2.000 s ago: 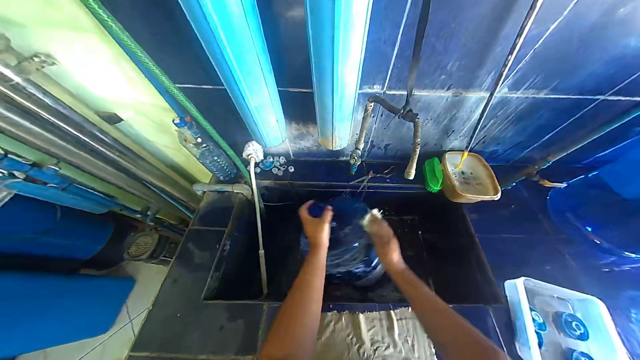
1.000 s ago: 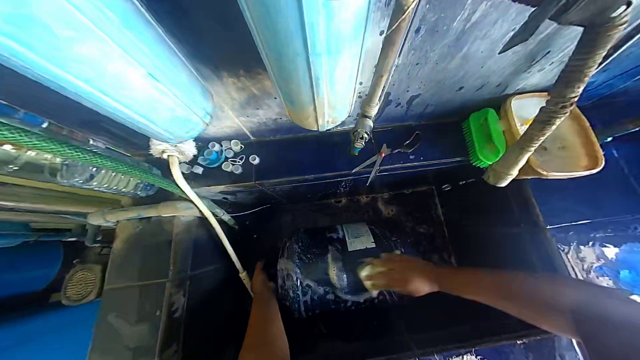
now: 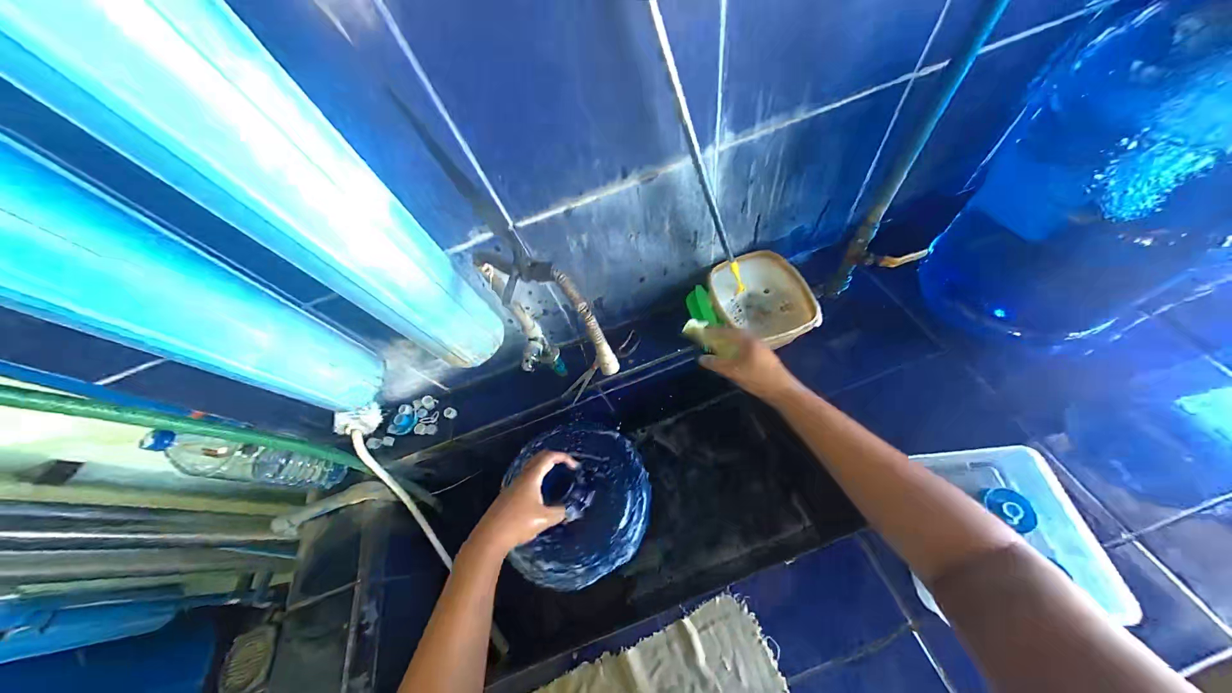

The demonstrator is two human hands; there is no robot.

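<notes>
A large round blue plastic water bottle [image 3: 602,525] stands in the dark tiled basin, its mouth facing up toward me. My left hand [image 3: 527,496] grips it by the neck. My right hand [image 3: 736,358] is blurred and reaches over the basin's back edge, with a pale sponge-like piece [image 3: 695,330] at its fingertips. Just beyond those fingers is a green scrub brush [image 3: 701,304], leaning against a beige plastic tub [image 3: 811,322] that has a wet, soapy-looking bottom. Whether my right fingers touch the brush cannot be told.
Taps [image 3: 599,346] jut out over the basin's back ledge, with scissors [image 3: 581,385] and small caps [image 3: 416,416] nearby. A white hose [image 3: 409,500] runs down at the left. A frayed cloth [image 3: 679,654] covers the front edge. A white container [image 3: 1097,568] with blue caps stands right.
My right hand has left the bottle and moved to the brush and tub. The bottle, lying on its side a second ago, is now upright with my left hand at its neck. The view has swung.
</notes>
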